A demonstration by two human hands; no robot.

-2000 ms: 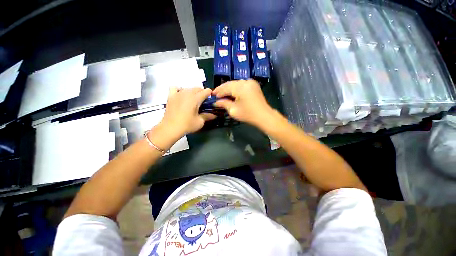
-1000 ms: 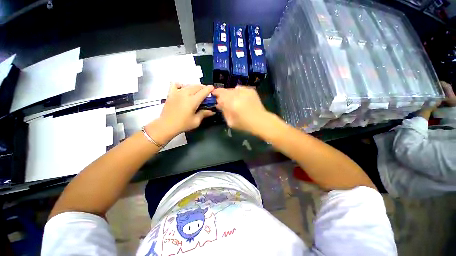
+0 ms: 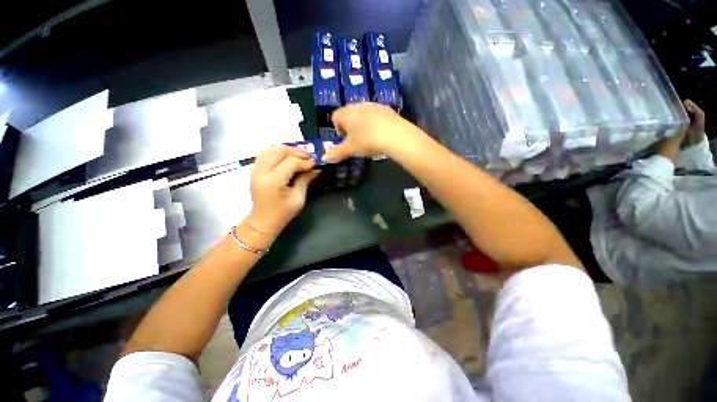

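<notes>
A dark blue retail box lies between my hands, its narrow blue side up, mostly hidden by my fingers. My left hand grips its left end. My right hand has its thumb and fingers pressed on the right part of the box. Dark box ends show just below my right fingers. Three closed blue boxes stand side by side beyond my hands. A small white sticker or label piece lies on the green bench, right of my hands.
Open cartons with white lid flaps overlap at left. A tall stack of clear blister trays stands at right. Tiny scraps lie on the green bench. A metal post rises behind. Another person's sleeve shows at far right.
My hands have moved slightly apart, showing more of the blue box. The white piece now shows on the bench at right. The whole view has shifted a little.
</notes>
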